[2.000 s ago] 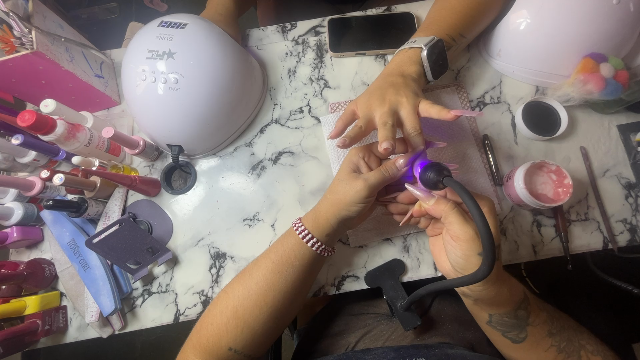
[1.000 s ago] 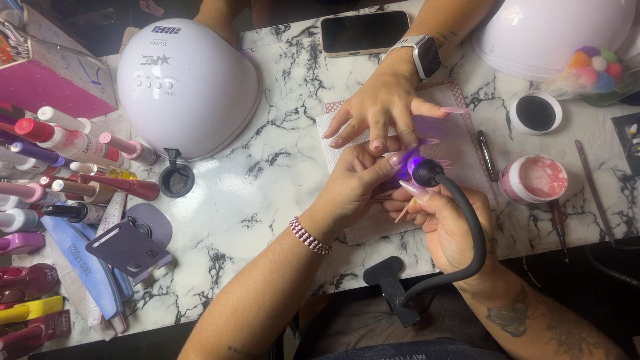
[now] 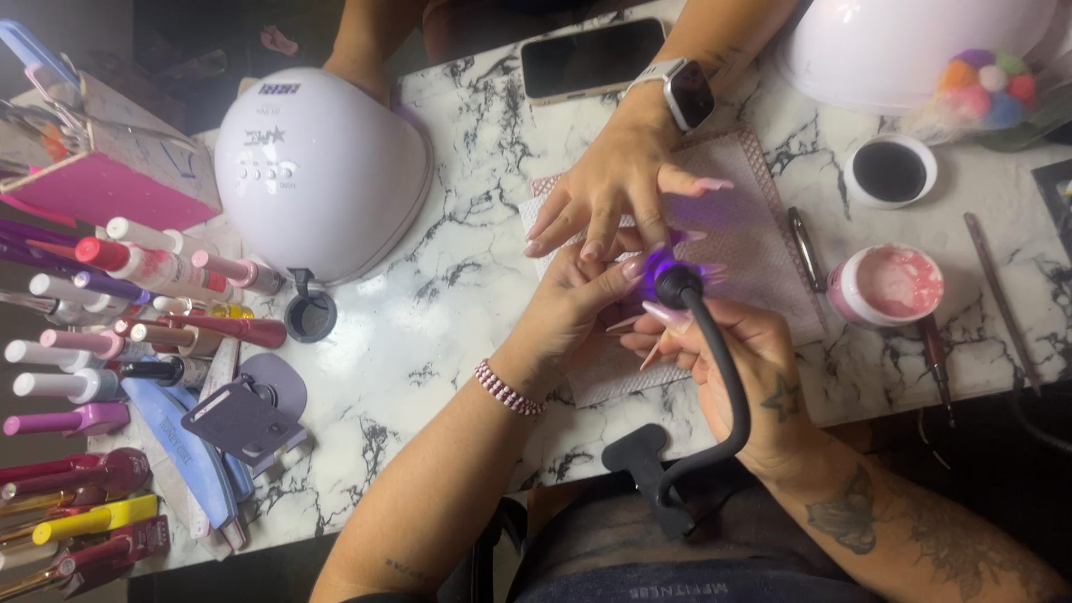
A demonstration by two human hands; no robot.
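Note:
A black gooseneck lamp [image 3: 730, 368] is clipped to the table edge, and its head glows purple over a fingernail of the other person's hand [image 3: 615, 180]. My left hand [image 3: 578, 297], with a beaded bracelet at the wrist, grips that person's finger beside the light. Close below the lamp head, my right hand [image 3: 729, 360] has its long pink-nailed fingers bent near the same fingertip; whether it holds anything is hidden. The other person's hand, wearing a smartwatch [image 3: 688, 94], lies palm down over white paper towels [image 3: 754, 243].
To the left stand a white dome nail lamp [image 3: 322, 180], nail polish bottles [image 3: 75, 385] and blue nail files [image 3: 180, 448]. A phone [image 3: 593, 60] lies at the back. On the right are an open jar of pink product [image 3: 900, 283], its lid [image 3: 889, 172], brushes [image 3: 1001, 301] and another white dome [image 3: 909, 54].

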